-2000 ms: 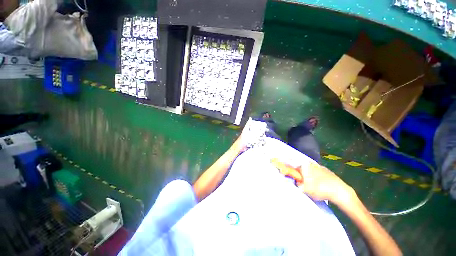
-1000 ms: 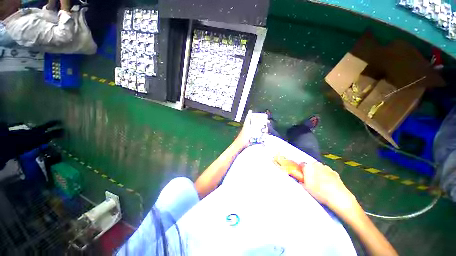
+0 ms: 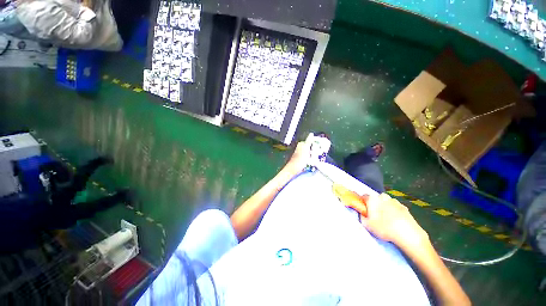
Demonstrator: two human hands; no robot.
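My left hand point(image 3: 299, 160) holds a white block-shaped electrical module point(image 3: 318, 148) with dark details, just above the far edge of the pale garment. My right hand point(image 3: 385, 216) is closed around the orange handle of a tool point(image 3: 349, 197), to the right of the module. A thin shaft runs from the handle toward the module. The overexposed garment makes its tip hard to see, so I cannot tell whether it touches the module.
A light-rimmed tray point(image 3: 305, 89) of white modules stands ahead, beside a dark pad point(image 3: 203, 66) with more modules. An open cardboard box point(image 3: 470, 143) with yellow pieces is at right. A teal bench edge point(image 3: 443, 24) crosses the top right. People show at far left and far right.
The view has shifted slightly, so trays and box sit further right. The module is turned differently in my left hand, and the tool's shaft now shows. A dark-clad person's limbs at left have moved inward.
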